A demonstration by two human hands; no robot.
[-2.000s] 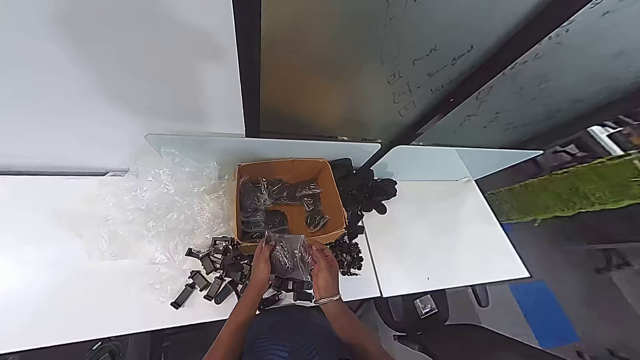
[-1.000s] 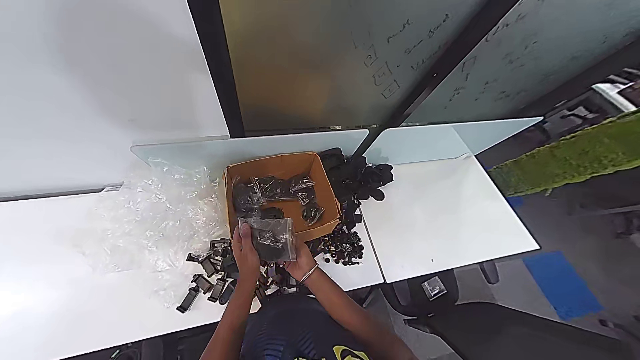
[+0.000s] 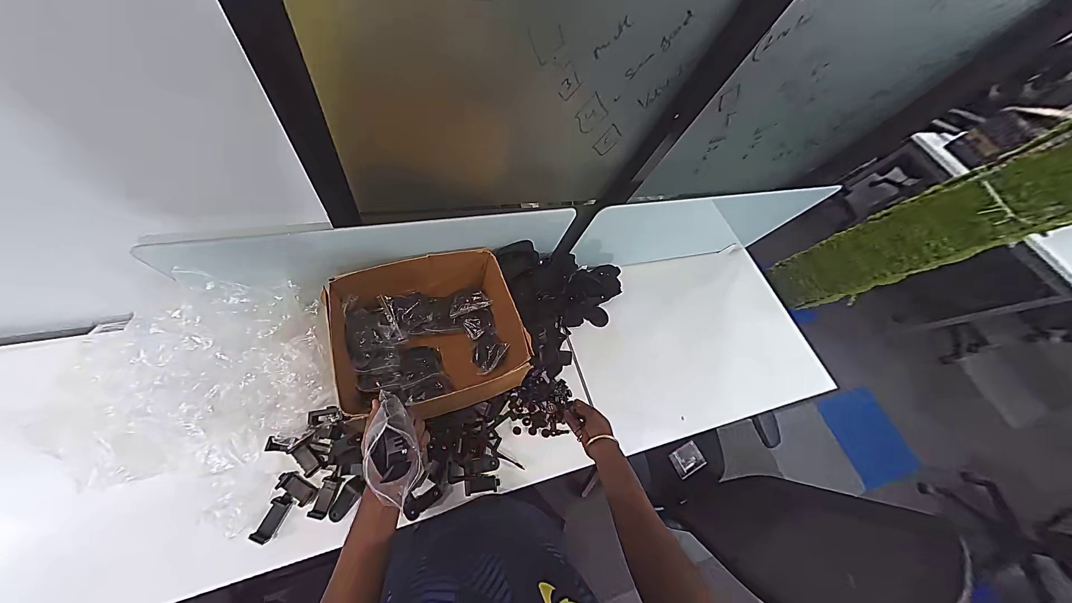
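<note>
My left hand (image 3: 421,432) holds a clear plastic bag (image 3: 394,456) with its mouth gaping and black parts inside, just in front of the cardboard box (image 3: 469,392). Several bagged black parts (image 3: 410,316) lie in the box. My right hand (image 3: 588,420) is at the right edge of a pile of small dark knobs or screws (image 3: 540,404); its fingertips touch the pile, and whether they grip a piece is hidden. Black clamp-like plastic parts (image 3: 306,456) are strewn on the white table around my left hand.
A heap of clear plastic bags (image 3: 201,385) covers the table left of the box. Larger black parts (image 3: 578,289) are piled right of it. Low glass partitions (image 3: 469,230) stand behind. A dark office chair (image 3: 821,536) is at the lower right.
My right hand has left the bag and moved right to the small knobs. The bag, held at both sides earlier, is now in my left hand alone with its mouth gaping.
</note>
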